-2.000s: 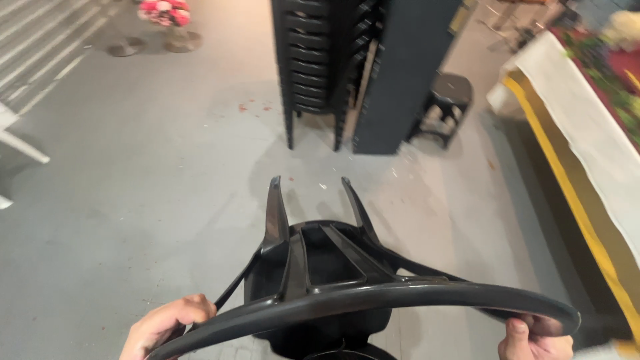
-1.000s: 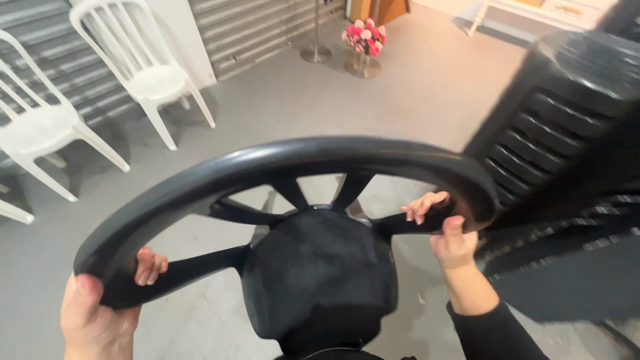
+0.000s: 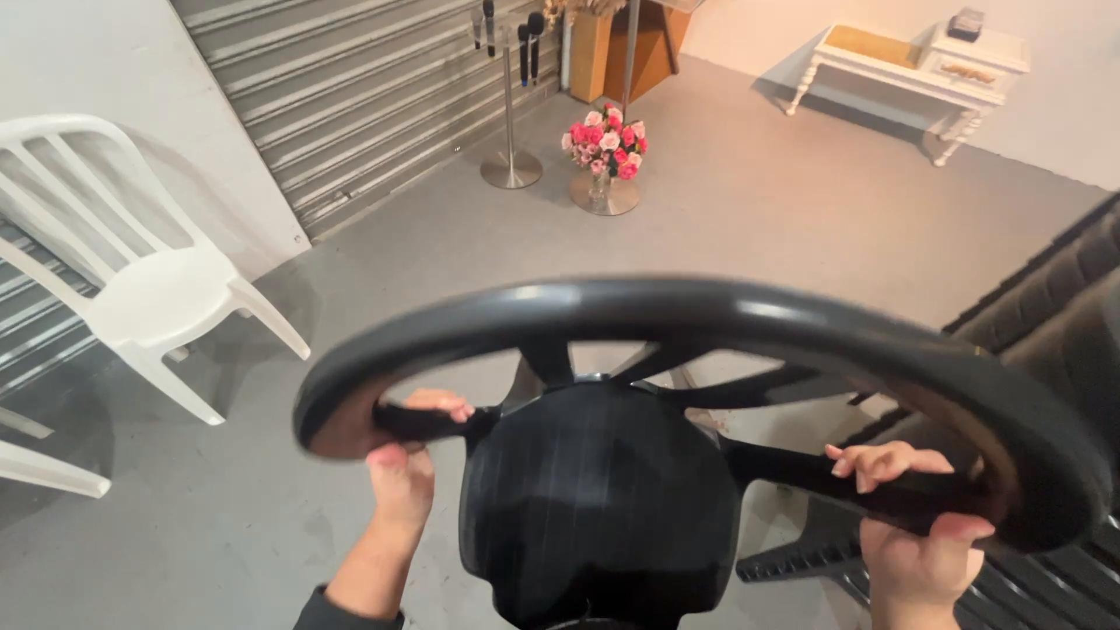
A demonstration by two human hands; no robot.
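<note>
A black plastic chair fills the lower middle of the head view, its curved backrest rail uppermost and the seat below it. My left hand grips the left end of the backrest, thumb outside and fingers through the gap beside the outer slat. On the right end, my right hand holds the backrest the same way, its fingers over the outer slat. The chair's legs are mostly hidden.
White plastic chairs stand at left by a ribbed metal shutter. Ahead are a microphone stand, pink flowers on a round metal base and a white bench. Black stacked chairs are close on the right.
The view has swung left, from a stack of black chairs to the shutter and flowers. Both hands have kept hold of the black chair, which has turned along with the view.
</note>
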